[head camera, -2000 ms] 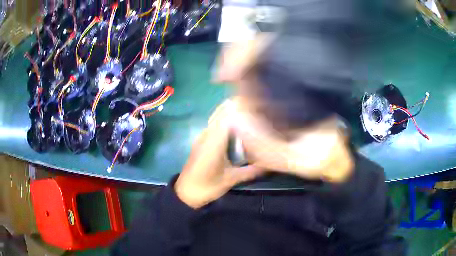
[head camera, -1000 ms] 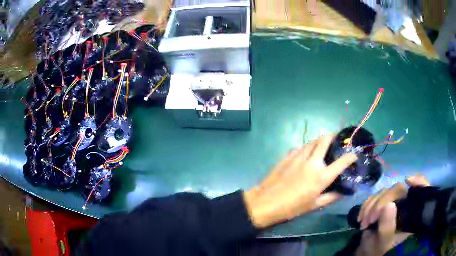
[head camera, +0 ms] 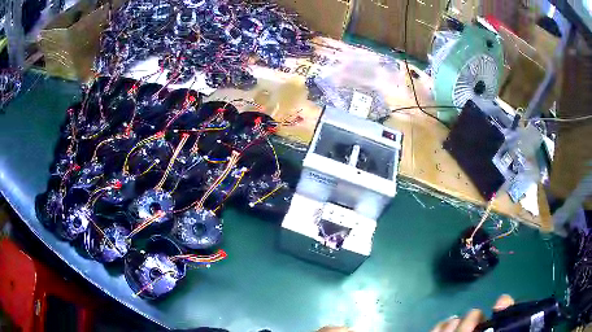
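Observation:
A round black motor housing [head camera: 472, 258] with a red-plugged wire harness stands on the green bench at the right. The black electric screwdriver [head camera: 529, 318] lies across the bottom right edge of the view. My right hand [head camera: 470, 321] is cut off by the bottom edge; its fingers are around the screwdriver's front part. Only a sliver of my left hand [head camera: 333, 329] shows at the bottom edge, so its fingers are hidden. The white-grey screw feeder [head camera: 328, 232] stands on the bench behind and between them.
Rows of black housings with wires [head camera: 156, 272] cover the left of the green bench [head camera: 259, 292]. A heap of motor parts [head camera: 214, 39], cardboard [head camera: 425, 155], a green fan [head camera: 468, 65] and a dark-sided box [head camera: 477, 146] are behind. A red stool [head camera: 19, 285] is at lower left.
The view has swung up and turned, showing more of the back. My left hand has let go of the housing and moved to the bottom edge. The right hand and screwdriver remain at lower right.

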